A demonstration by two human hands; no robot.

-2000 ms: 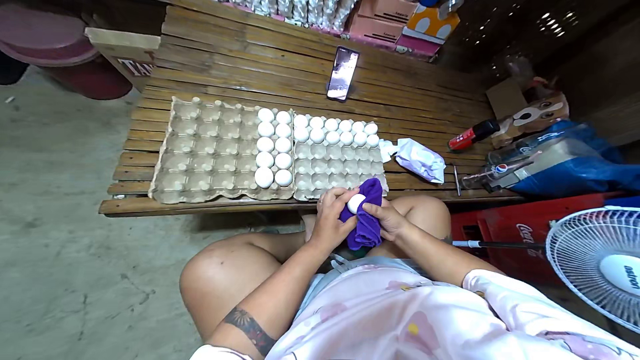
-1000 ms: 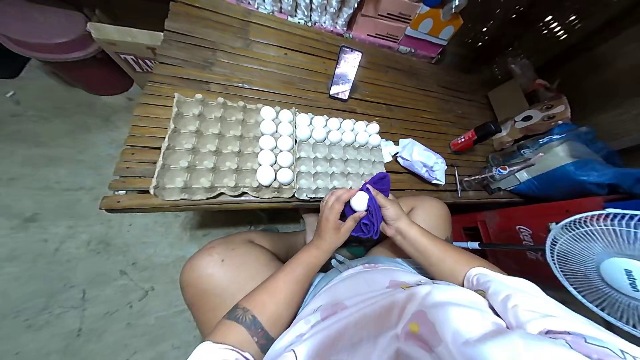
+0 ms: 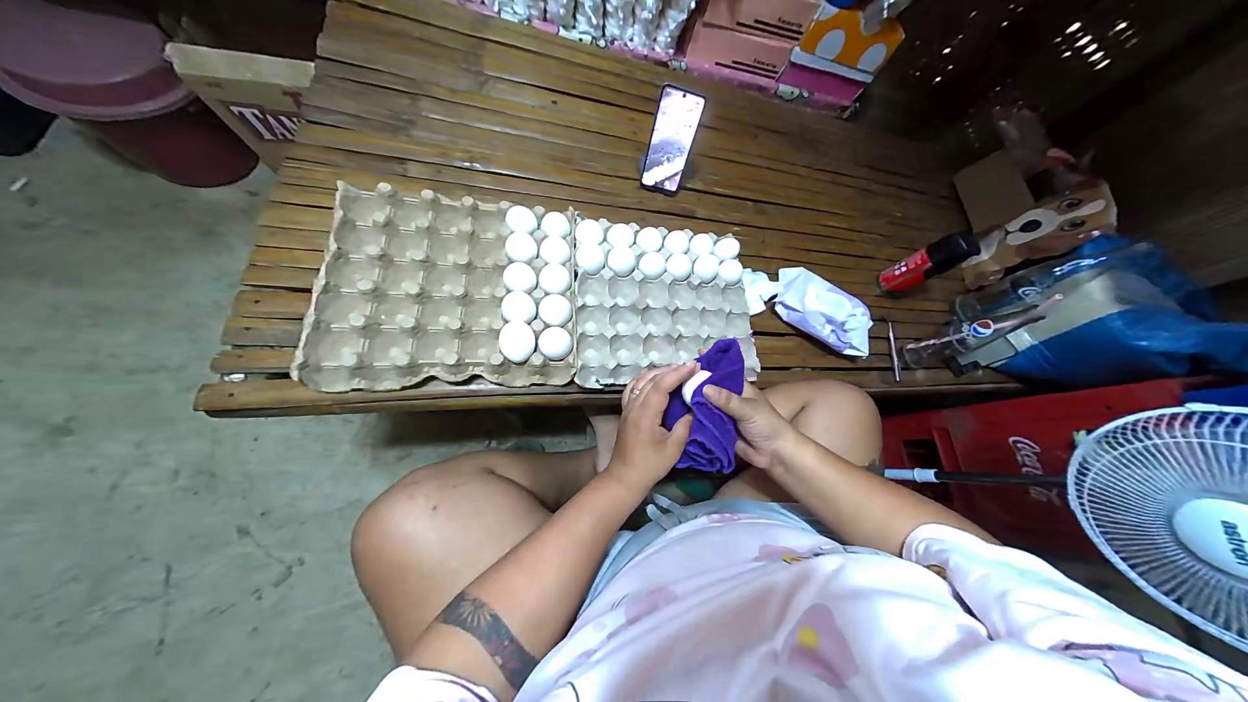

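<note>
Just in front of the bamboo table's near edge, my left hand holds a white egg at its fingertips. My right hand grips a purple cloth, which wraps partly around the same egg, with the thumb beside the shell. Beyond my hands lies a grey pulp egg tray with two rows of white eggs at its far side. Left of it, against its edge, a brown pulp egg tray has two columns of white eggs on its right side; its other cups hold no eggs.
A phone stands on the bamboo table behind the trays. To the right are a white plastic bundle, a red and black bottle, a clear cup and a blue bag. A fan and red crate are beside my right leg.
The egg is now more covered by my fingers and the purple cloth than one second ago. Both hands remain close together in front of the table; the eggs in the trays have not moved.
</note>
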